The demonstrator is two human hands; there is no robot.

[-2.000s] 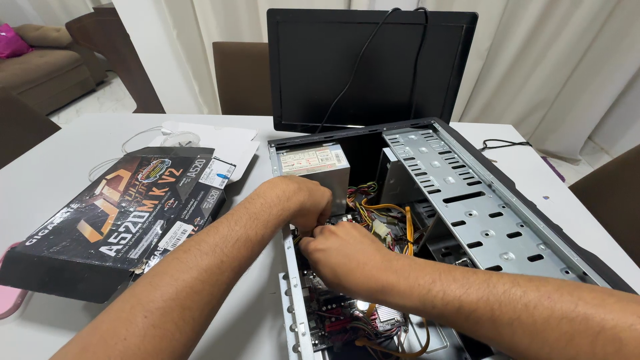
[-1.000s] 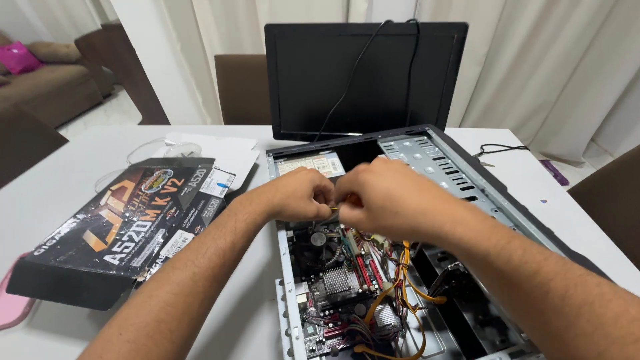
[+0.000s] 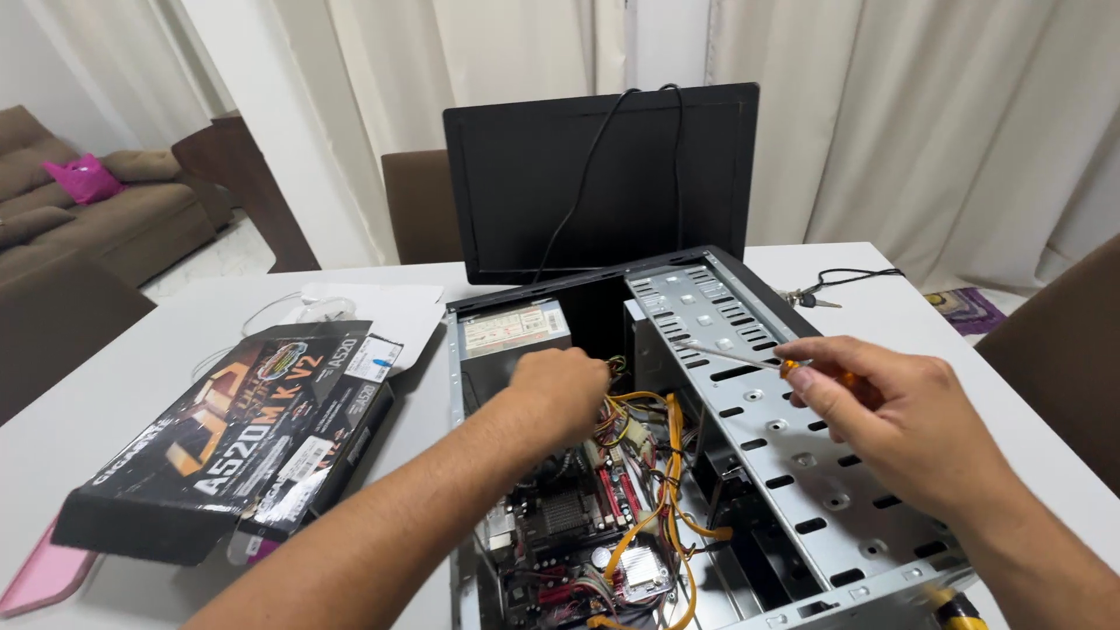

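An open computer case (image 3: pixel 770 481) lies on its side on the table. Over its motherboard (image 3: pixel 569 516), just below the power supply (image 3: pixel 516 337), my left hand (image 3: pixel 560 394) is closed near a bundle of cables; its fingertips and anything between them are hidden. My right hand (image 3: pixel 875 394) grips a screwdriver (image 3: pixel 794 367) with an orange handle, its thin shaft pointing left over the perforated metal drive bay (image 3: pixel 726 350). Yellow and orange cables (image 3: pixel 672 464) run down the middle of the case, beside red slots on the board.
A Gigabyte motherboard box (image 3: pixel 236 437) lies on the left of the white table, above a pink object (image 3: pixel 44 569). A monitor (image 3: pixel 604 184) stands behind the case. Keys (image 3: pixel 814 299) lie back right. A yellow and black tool handle (image 3: pixel 955 608) shows at the bottom right.
My hands, together over the case before, are now apart. The right one has moved right and shows a screwdriver. The left one is above the board near the power supply.
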